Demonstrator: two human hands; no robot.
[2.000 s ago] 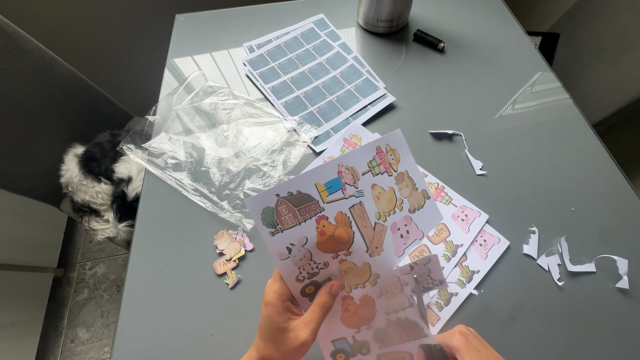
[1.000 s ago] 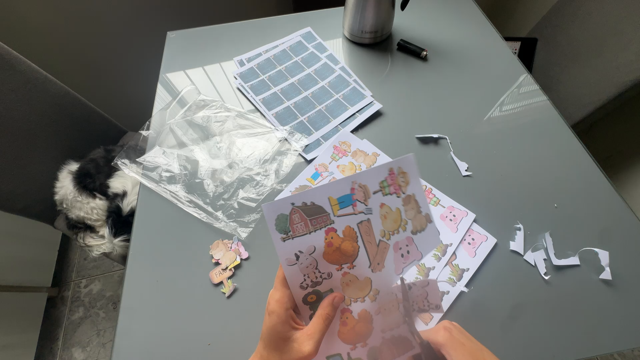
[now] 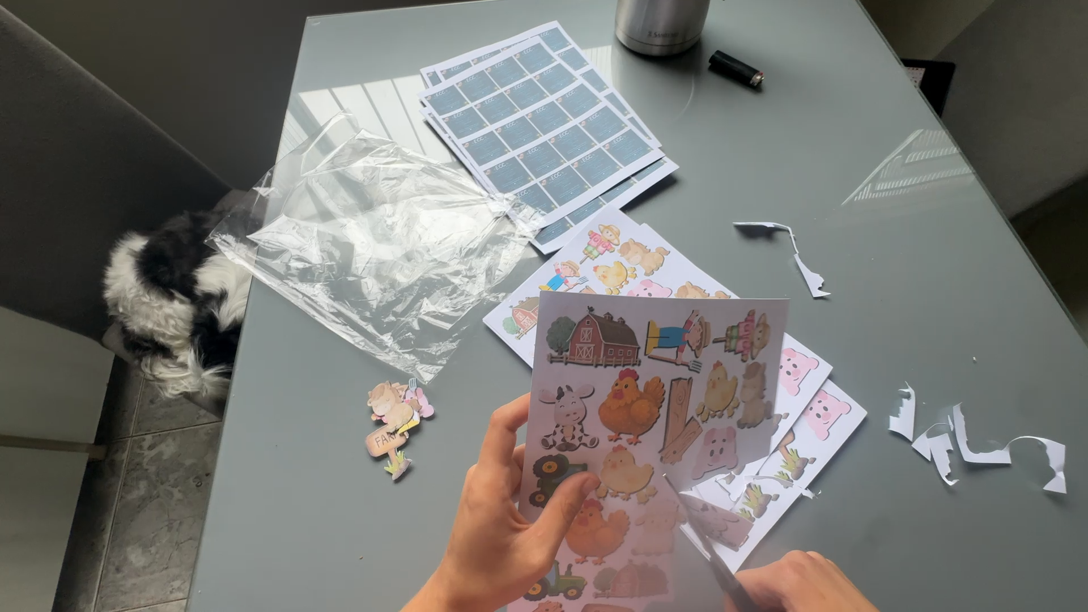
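Note:
My left hand (image 3: 531, 518) grips a printed sheet of farm pictures (image 3: 633, 399) by its left side, the thumb on the front. The sheet shows a barn, hens, a cow and tractors. My right hand (image 3: 795, 586), at the lower edge of the view, holds scissors (image 3: 701, 540). Their blades lie at the sheet's cut right side, by the pink pig. Further farm-picture sheets (image 3: 820, 412) lie fanned on the table beneath. Left of my left hand is a small pile of cut-out figures (image 3: 397, 425), one a wooden sign.
Blue-printed sheets (image 3: 544, 127) lie stacked beyond a crumpled clear plastic bag (image 3: 382, 238). A steel flask (image 3: 661, 25) and a black cylinder (image 3: 736, 70) stand and lie at the back. Paper scraps (image 3: 965, 442) are on the right. A black-and-white furry animal (image 3: 174, 297) is beside the table's left edge.
The held sheet has turned more upright in my left hand. The scissors' blades, hard to see earlier, now show at its right side, where a part of the sheet hangs down.

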